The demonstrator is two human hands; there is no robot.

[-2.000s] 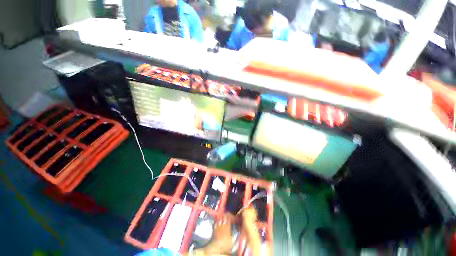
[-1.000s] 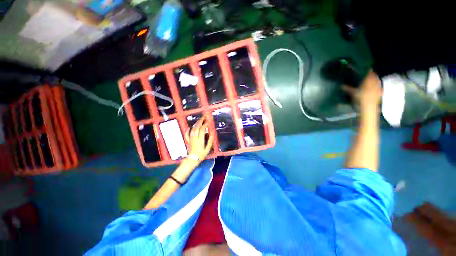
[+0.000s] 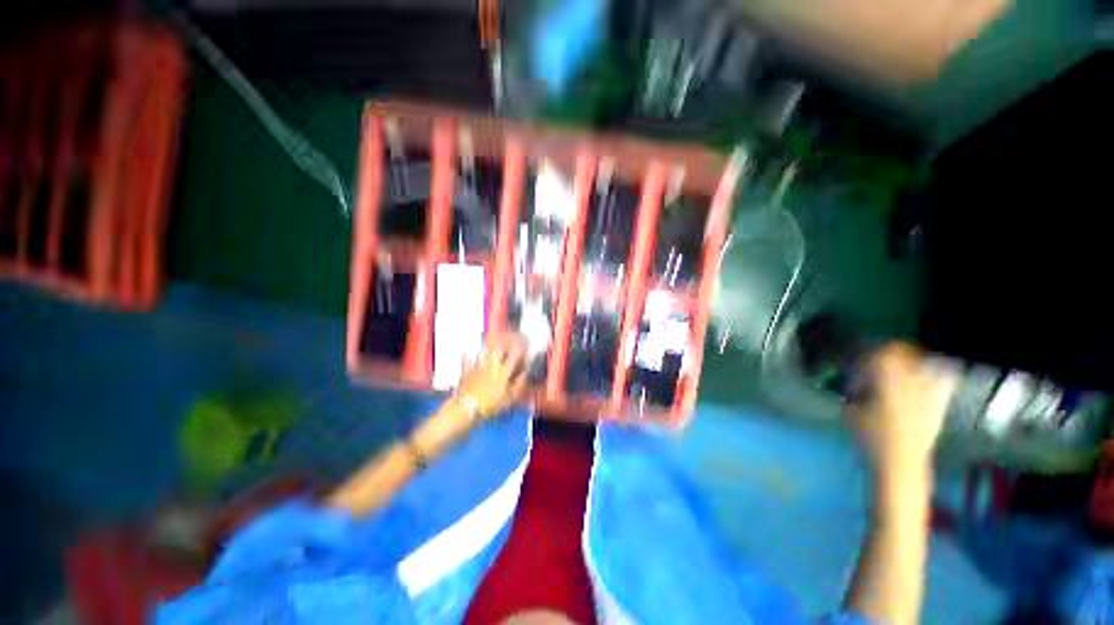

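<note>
An orange-red tray [image 3: 357,275] lies on the green bench, with black phones in two rows of five slots. One phone [image 3: 459,324] in the front row glows white. My left hand [image 3: 495,376] is at the front edge of the middle front slot, over the phone there; blur hides whether its fingers grip it. My right hand [image 3: 904,385] is right of the tray, beside a small black object [image 3: 821,344], perhaps a mouse or scanner. Its fingers are blurred, so its hold is unclear.
Stacked orange trays [image 3: 134,165] stand at the left. A white cable [image 3: 275,122] runs towards the working tray, and another cable [image 3: 800,250] loops right of it. A blurred light blue item [image 3: 569,43] is behind. A yellow-green object [image 3: 230,433] is low at left.
The view has tipped down from the monitors to the tray and my body, then turned slightly. My right hand went from the tray to the bench at right. My left hand stays at the middle front slot.
</note>
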